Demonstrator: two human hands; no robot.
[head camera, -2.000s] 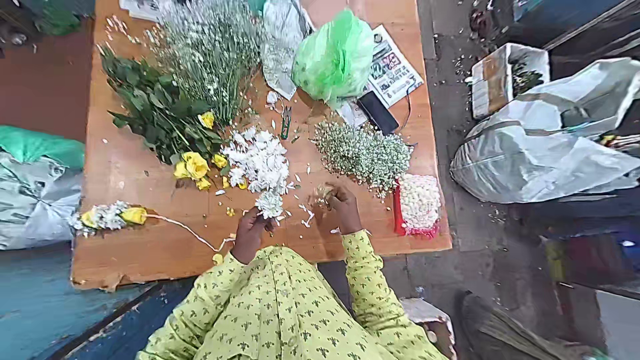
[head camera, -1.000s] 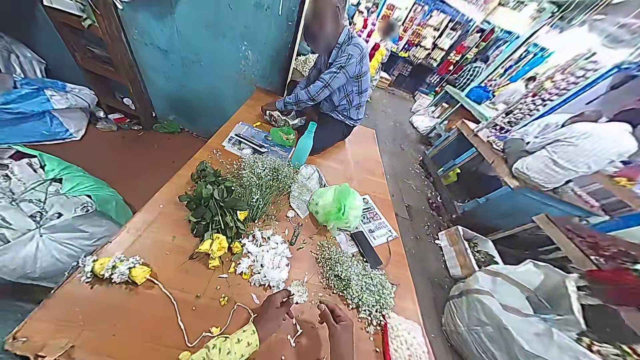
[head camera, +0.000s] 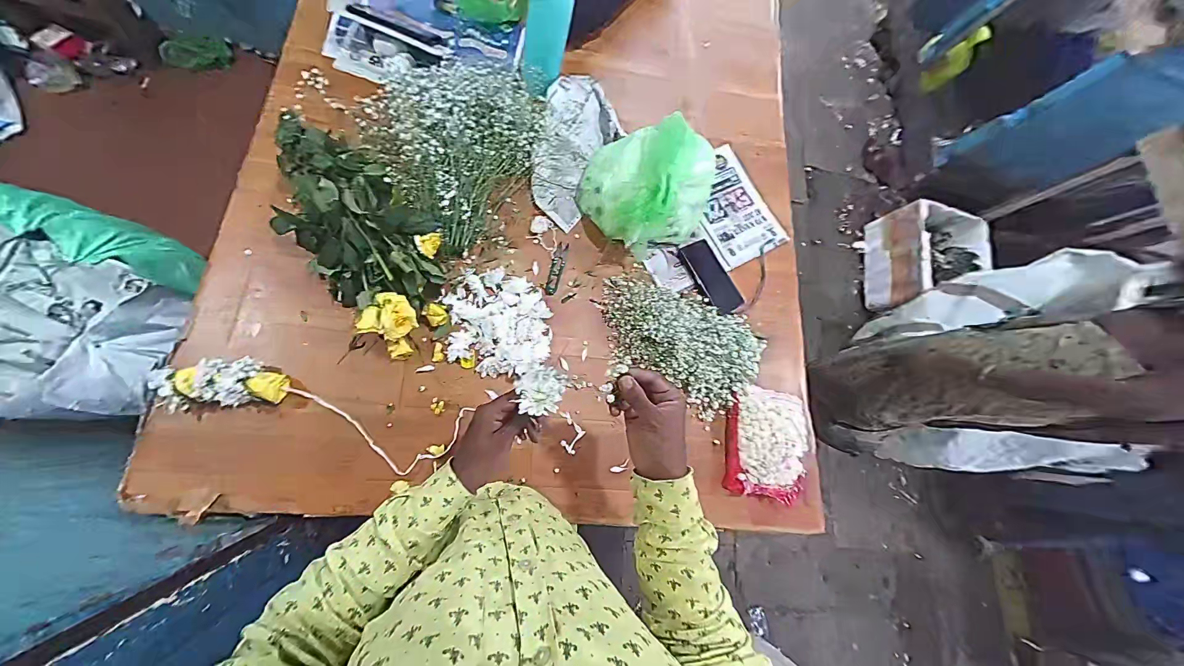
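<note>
My left hand (head camera: 490, 438) holds a white flower (head camera: 539, 389) at the near end of a heap of white flowers (head camera: 499, 324). White string (head camera: 351, 421) runs from near this hand to a short garland of white and yellow flowers (head camera: 222, 382) at the left. My right hand (head camera: 653, 421) has its thumb and fingers closed at the near left edge of a pile of small white filler flowers (head camera: 684, 338); a small sprig seems to be pinched there. Yellow roses (head camera: 392, 316) with leafy stems (head camera: 347, 217) lie left of the white heap.
On the wooden table (head camera: 305, 462) are a green plastic bag (head camera: 652, 180), a phone (head camera: 710, 276), a newspaper (head camera: 740, 217), a small cutting tool (head camera: 556, 268), a bunch of filler flowers (head camera: 453, 139) and a red-edged pack of white buds (head camera: 770, 442). Sacks (head camera: 92, 314) stand at the left.
My right hand has moved to the edge of the filler flower pile. The view has swung down from the surroundings, where a person sat at the table's far end.
</note>
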